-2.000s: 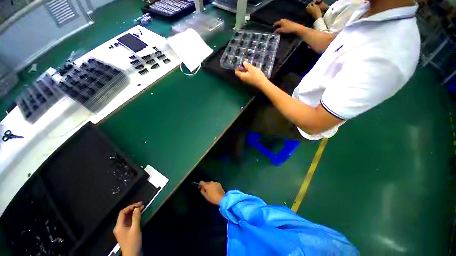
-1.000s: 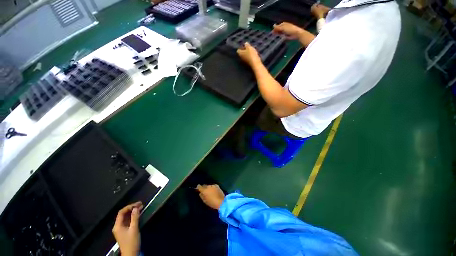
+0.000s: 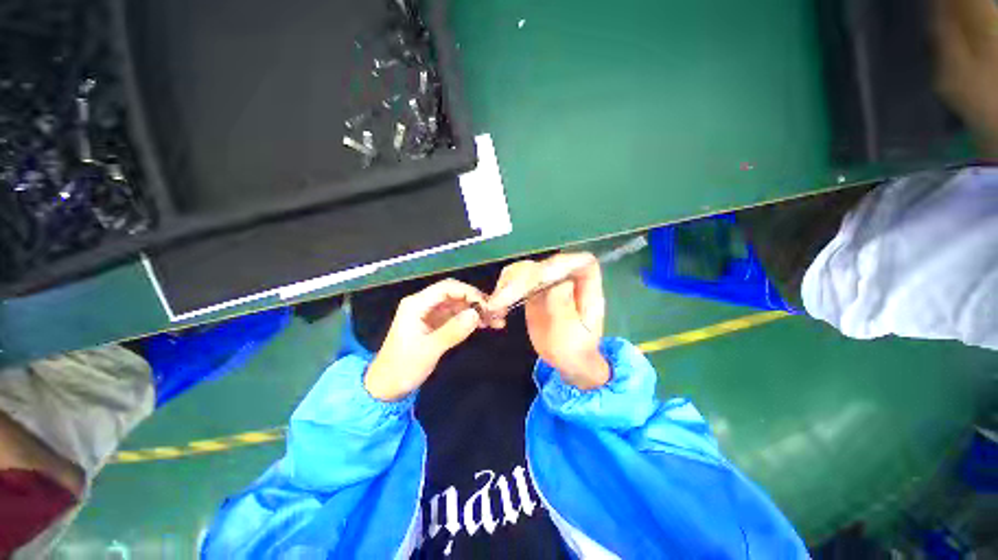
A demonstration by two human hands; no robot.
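Note:
My left hand (image 3: 425, 337) is in front of my body, just off the table edge, with thumb and finger pinched on a tiny dark component (image 3: 479, 311), mostly hidden by the fingertips. My right hand (image 3: 567, 317) holds thin tweezers (image 3: 536, 293), their tip meeting the left fingertips. A black divided parts tray (image 3: 252, 98) lies on the table at the upper left. Loose dark and shiny parts (image 3: 399, 126) lie at the right side of one compartment, and a larger heap (image 3: 82, 164) lies in the left one.
A black work pad (image 3: 317, 243) with a white border lies along the table edge, with a white strip (image 3: 487, 191) at its right end. Another dark tray (image 3: 886, 88) is at the upper right, beside a person's blurred arm (image 3: 972, 66). Blue stools (image 3: 711, 260) and people flank me.
The view has turned down and closer to my lap. My hands, apart before, are now together at the fingertips. The neighbour's blister tray and the white board are out of view.

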